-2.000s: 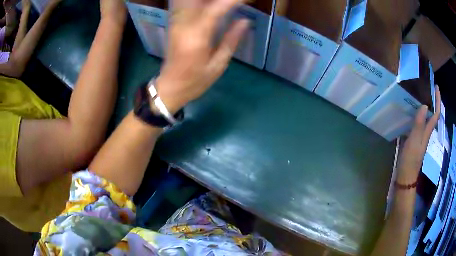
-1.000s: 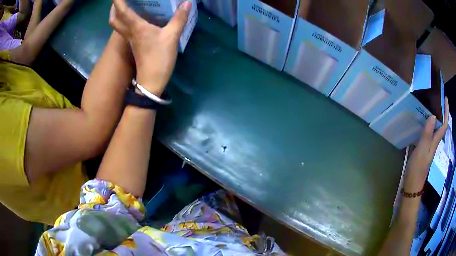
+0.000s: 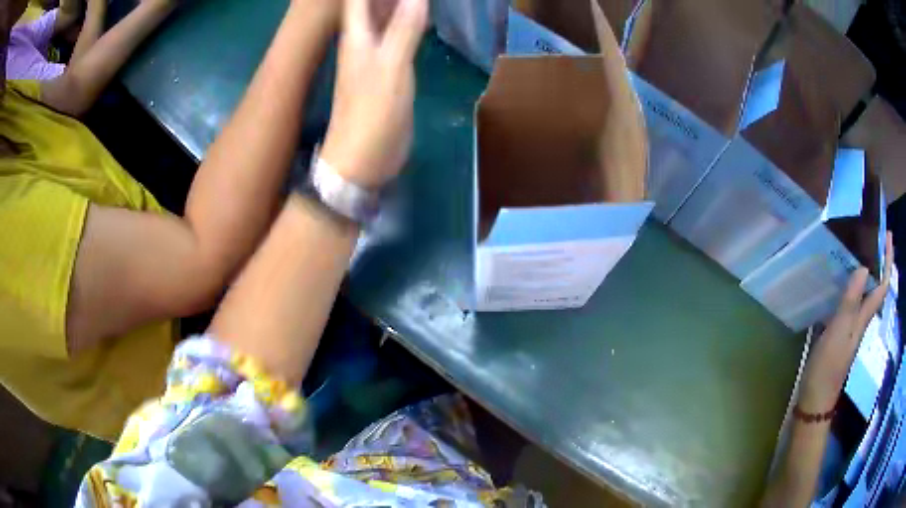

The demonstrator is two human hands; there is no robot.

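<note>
An erected humidifier carton [image 3: 561,260] stands open-topped on the green table in front of me, brown inside, its small-print face towards me and a tall flap up on its right. No hand of mine touches it. My left hand [image 3: 377,104] is blurred at the top, left of this carton; its fingertips are cut off by the picture's edge, so its hold is hidden. My right hand [image 3: 846,322] grips the near right corner of the rightmost carton [image 3: 800,275] in the row, thumb on the front face, fingers along the side.
Several open cartons [image 3: 760,210] stand side by side along the table's back. Flat blanks [image 3: 879,382] overlap at far right. A person in yellow [image 3: 45,248] sits at left, forearm [image 3: 233,149] reaching over the table [image 3: 596,397]. Another person's arm [image 3: 84,64] shows at upper left.
The open carton now stands nearer me, in front of the row. My left hand has shifted right, up to the picture's top edge. My right hand stays at the rightmost carton. The view has shifted slightly.
</note>
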